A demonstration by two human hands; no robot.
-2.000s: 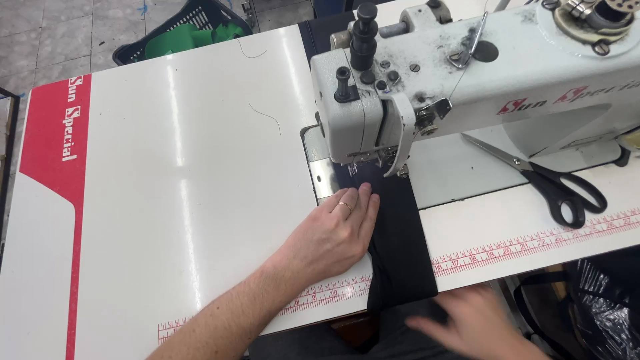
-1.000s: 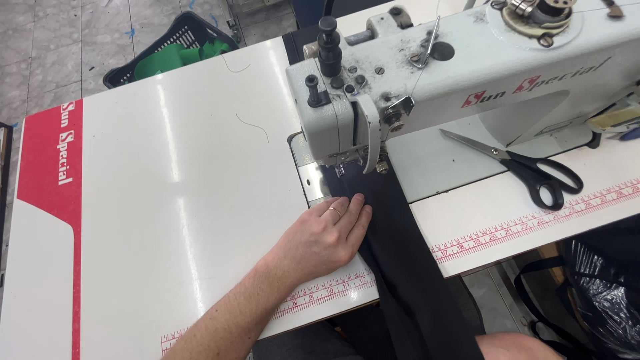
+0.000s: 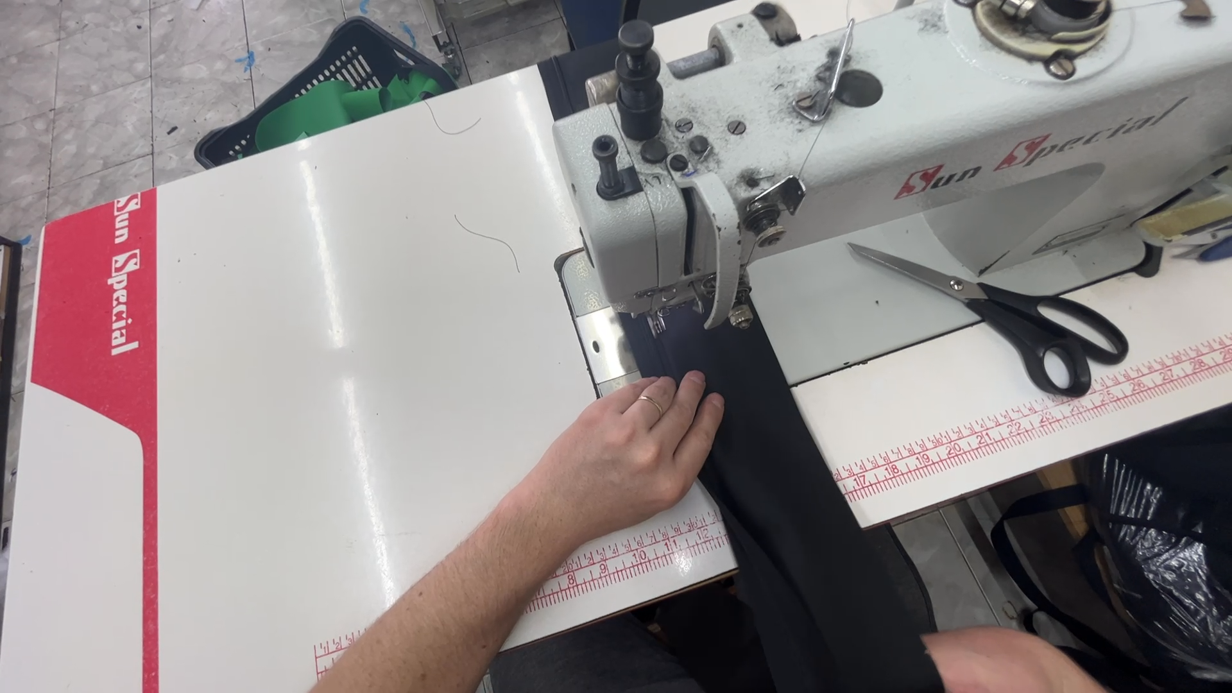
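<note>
A long strip of black fabric [image 3: 808,481] runs under the presser foot of a white Sun Special sewing machine [image 3: 866,144] and hangs over the table's front edge. My left hand [image 3: 635,448], with a ring on one finger, lies on the fabric just in front of the needle area, fingertips pressing its left part. At the bottom edge of the view my right hand [image 3: 1001,659] is partly seen beside the hanging fabric; its fingers are hidden behind the cloth or out of frame. The needle tip is hard to make out.
Black-handled scissors [image 3: 1011,322] lie right of the fabric, partly on the machine bed. Loose threads [image 3: 491,241] rest on the white table [image 3: 250,433]. A dark basket [image 3: 226,144] with green fabric [image 3: 318,115] stands behind on the floor. A black bag with plastic [image 3: 1145,539] is at lower right.
The fabric's front part now hangs farther down toward the lower right, and my right hand has moved lower and right. My left hand stays on the fabric before the presser foot. The view has shifted somewhat.
</note>
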